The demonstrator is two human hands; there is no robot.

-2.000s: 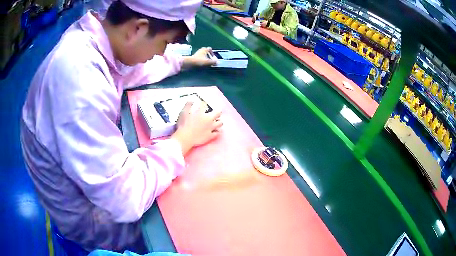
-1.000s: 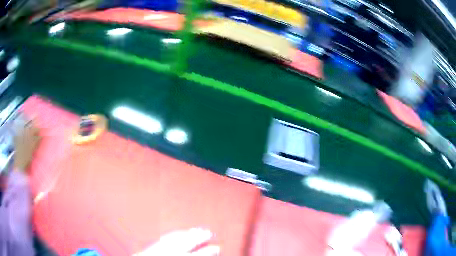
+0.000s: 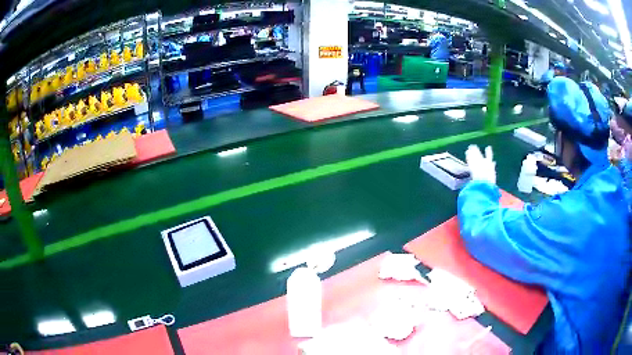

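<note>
A white box (image 3: 199,251) holding a black-framed tablet with a pale screen lies on the dark green belt, left of centre. A white bottle (image 3: 305,302) stands on the red-orange mat (image 3: 239,326). Crumpled white wipes (image 3: 454,292) lie to its right. An overexposed white shape at the bottom edge, right of the bottle, could be my right hand or more wipes; I cannot tell. My left hand is not in view.
A small white meter (image 3: 142,322) with a looped cord lies beyond the mat. A person in a blue smock (image 3: 547,236) is at the right, a gloved hand by another boxed tablet (image 3: 445,169). A green rail (image 3: 312,173) runs along the belt. Cardboard sheets (image 3: 90,163) lie far left.
The view has swung right, from the pink-smocked co-worker to the blue-smocked one. The tape roll has left the view. The pale hand seen at the bottom earlier is no longer clearly visible.
</note>
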